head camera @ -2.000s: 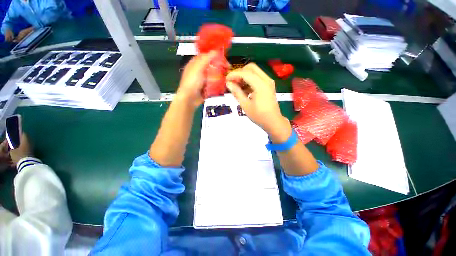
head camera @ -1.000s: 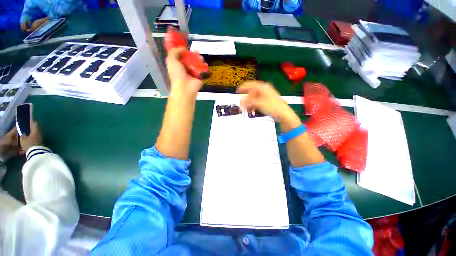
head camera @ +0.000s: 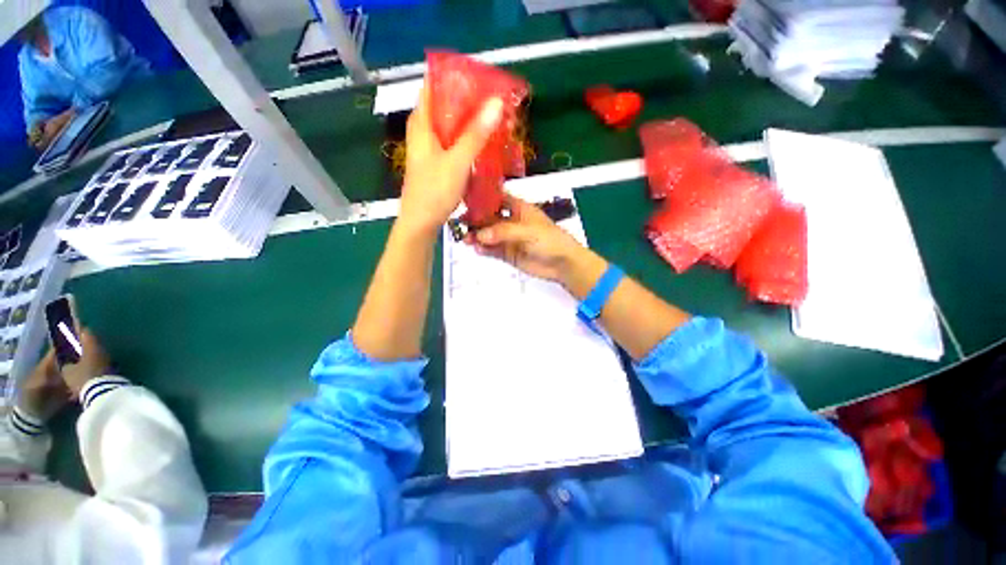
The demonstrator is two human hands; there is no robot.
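My left hand point(head camera: 439, 177) holds a crumpled piece of red bubble wrap point(head camera: 472, 94) above the far end of a long white sheet. My right hand point(head camera: 530, 237) is just below the wrap's lower end, fingers pinched at a small dark circuit board point(head camera: 472, 228), partly hidden by the fingers. Another dark circuit board point(head camera: 559, 209) lies at the far right corner of the white sheet point(head camera: 535, 375). The rest of the sheet is bare white. A blue band is on my right wrist.
A stack of white trays with rows of boards point(head camera: 177, 199) stands left, beside a metal post point(head camera: 248, 105). Red wrap pieces point(head camera: 723, 210) and a white sheet point(head camera: 860, 254) lie right. A person's hand holds a phone point(head camera: 64, 329) at left. Yellow rubber bands point(head camera: 394, 155) show behind my left hand.
My left hand has come back right with red wrap, now spread larger. My right hand has moved down to the wrap's lower end and onto a board. The camera view has shifted.
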